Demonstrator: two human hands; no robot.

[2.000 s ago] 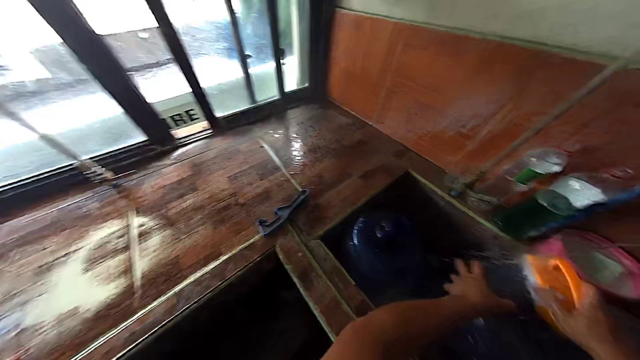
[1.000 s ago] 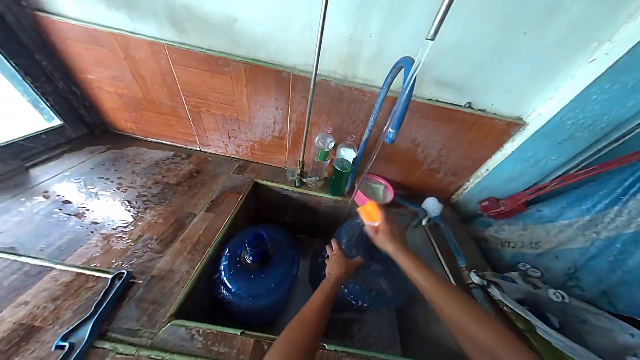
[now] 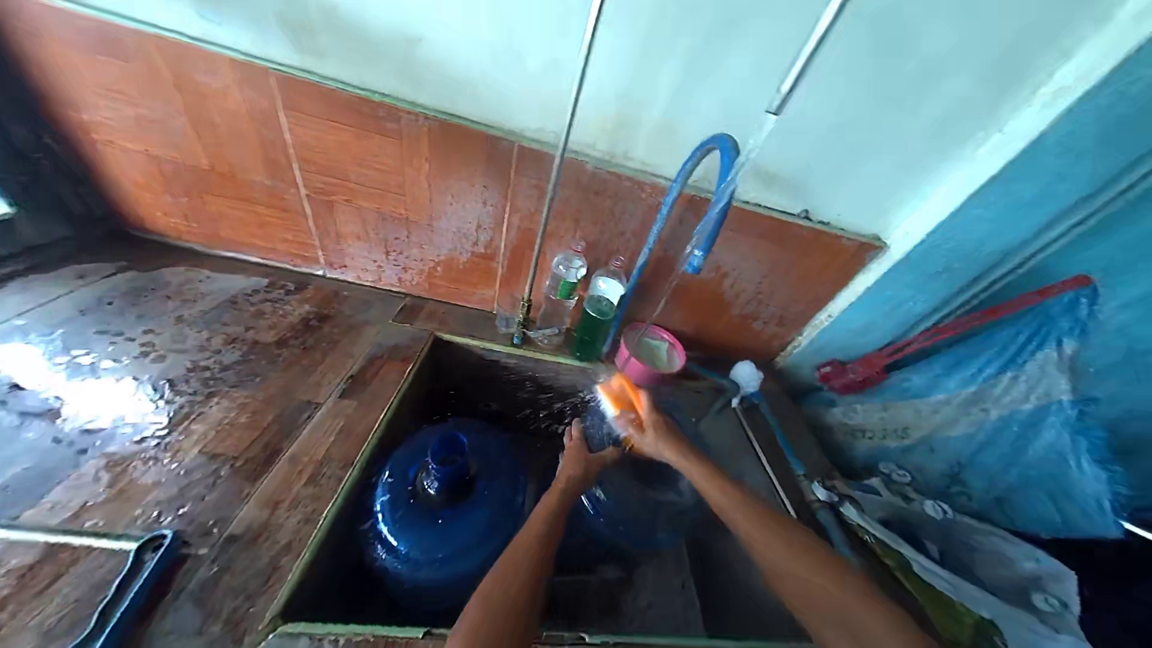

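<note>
Two blue water jugs sit in a sunken basin with a tiled rim [image 3: 360,468]. The left jug [image 3: 450,522] stands upright with its neck up. My left hand [image 3: 583,457] rests at the neck of the right jug [image 3: 634,513], whose outline is partly hidden by my arms. My right hand [image 3: 650,430] grips an orange-handled scrub brush [image 3: 623,396] with pale bristles against that neck, and droplets fly beside it. Water pours from a metal pipe [image 3: 805,58] past a blue hose [image 3: 711,153] toward a pink tub [image 3: 650,355] behind the brush.
A clear bottle [image 3: 562,288] and a bottle of green liquid [image 3: 596,315] stand behind the basin by a thin upright pipe [image 3: 562,153]. A blue-handled tool [image 3: 130,585] lies on the wet counter at left. At right are a red-handled tool [image 3: 954,333] and blue sacking [image 3: 1008,432].
The view has swung right, away from the window. The brush in my right hand has come down from beside the pink tub to the right jug's neck, close to my left hand.
</note>
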